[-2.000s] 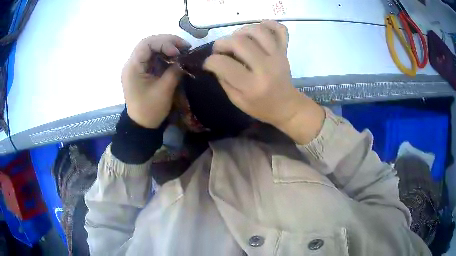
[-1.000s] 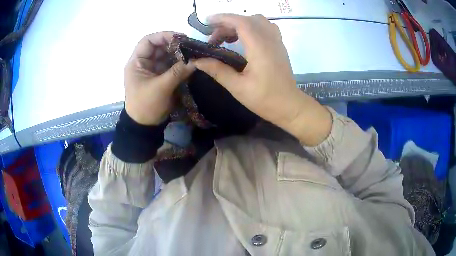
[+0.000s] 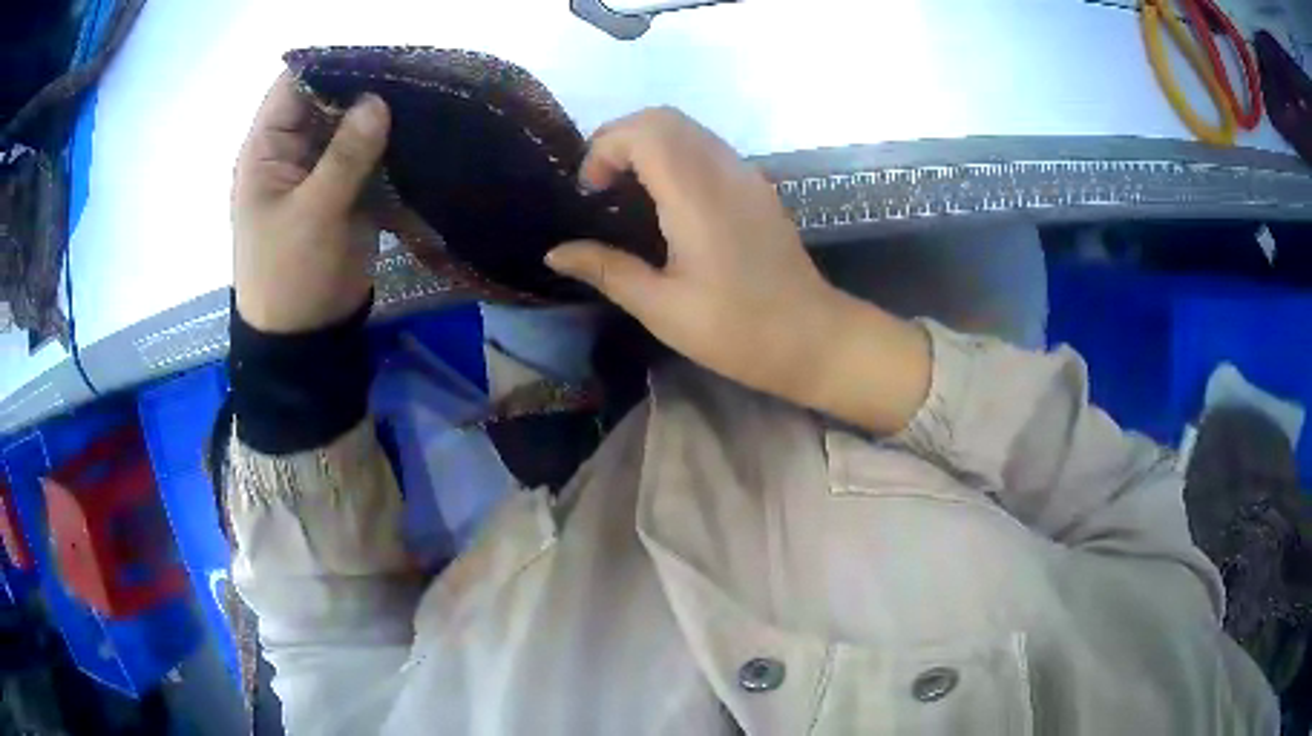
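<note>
A curved tweed piece [image 3: 544, 121] with a black lining [image 3: 468, 180] is held flat between my two hands, over the front edge of the white table. The black side faces up, with the brown tweed showing along its rims. My left hand [image 3: 310, 201] grips its pointed left end, thumb on the black side. My right hand [image 3: 705, 252] grips its right part between thumb and fingers. More dark cloth hangs below, partly hidden by the right hand and sleeve.
The white table [image 3: 187, 216] has a grey measuring-tape strip [image 3: 993, 187] along its front edge. Yellow and red looped scissors [image 3: 1191, 79] and a dark red flat object [image 3: 1285, 79] lie at the right. Below are blue bins [image 3: 1137, 331] with dark cloth [image 3: 1245, 489] and a red object [image 3: 115, 525].
The piece has been opened out from its folded, bunched state. My left hand has moved left and now holds its pointed end; my right hand has moved down. The view has shifted.
</note>
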